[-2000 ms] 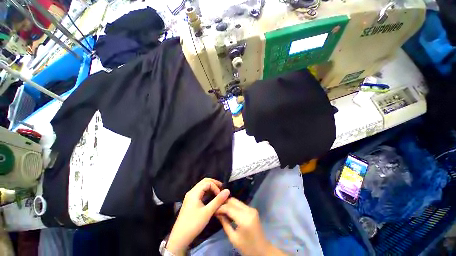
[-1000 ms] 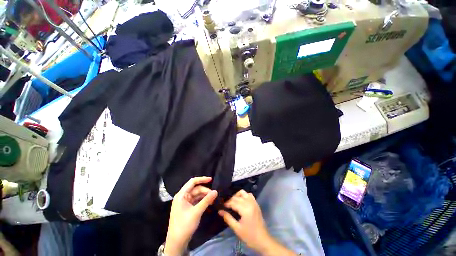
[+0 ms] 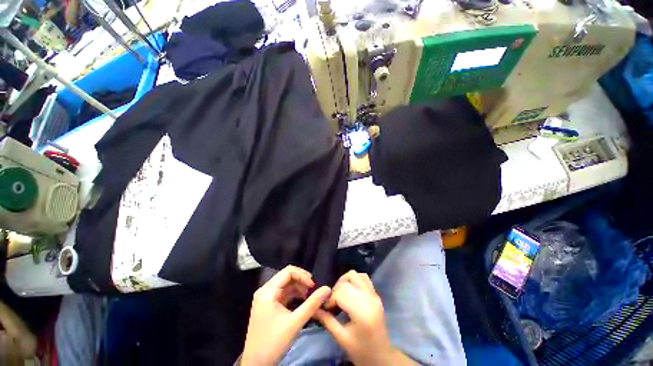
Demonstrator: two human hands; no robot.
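Observation:
A large black garment panel (image 3: 286,164) lies on the white table left of the needle and hangs over its front edge. My left hand (image 3: 285,307) and my right hand (image 3: 358,307) are close together over my lap, fingers pinching the hanging lower edge of the black cloth between them. What exactly is between the fingertips is too small to tell. A stack of small black cut pieces (image 3: 440,164) lies right of the needle, partly over the table edge. The cream sewing machine (image 3: 379,71) stands behind, its needle area (image 3: 359,141) lit blue-white.
A dark cloth bundle (image 3: 215,36) lies at the back by the blue bin (image 3: 147,78). A white ring (image 3: 68,260) is at the left table edge, near a neighbouring machine (image 3: 36,189). At right are an accessory tray (image 3: 588,159), a lit smartphone (image 3: 515,262) and a blue crate (image 3: 608,322).
The view has shifted, so the table and machine appear farther right and slightly higher. My hands have drawn closer together again after being a little apart, still at the cloth's edge.

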